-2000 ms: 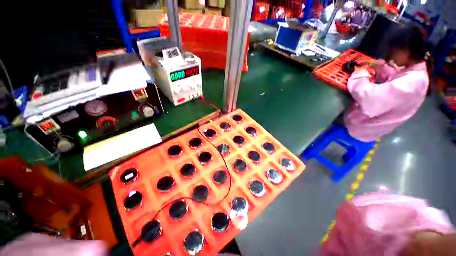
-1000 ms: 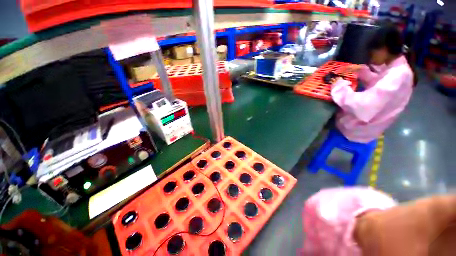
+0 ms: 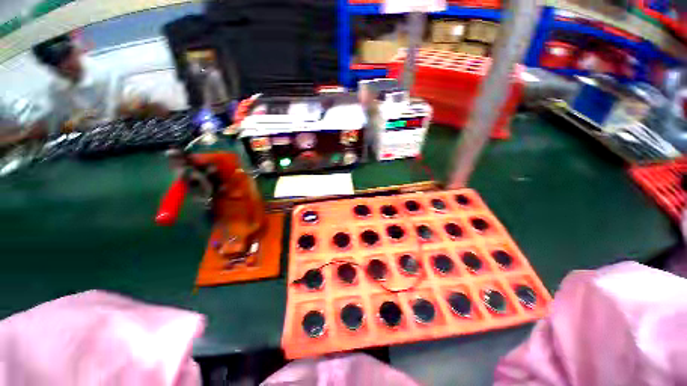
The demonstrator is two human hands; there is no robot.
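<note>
A red-orange foam tray (image 3: 407, 328) lies in front of me with round black smartwatch heads (image 3: 390, 313) in its pockets. One watch head (image 3: 309, 216) at the upper left has a lit screen. A thin lead (image 3: 403, 289) loops over the tray. The orange toggle-clamp fixture (image 3: 241, 203) stands left of the tray, its red handle (image 3: 172, 201) sticking out to the left. Neither of my hands shows; only pink sleeves reach in at the bottom left and bottom right.
A white power supply (image 3: 403, 130), a black-front controller box (image 3: 309, 151) and a paper sheet (image 3: 313, 185) stand behind the tray. A metal post (image 3: 490, 90) rises at the tray's back edge. Stacked red trays (image 3: 452, 98) stand behind. A person (image 3: 71, 83) is at the far left.
My view has swung left and levelled. The whole fixture now shows, and the coworker at the right has left the picture. My bare right wrist has gone out of view.
</note>
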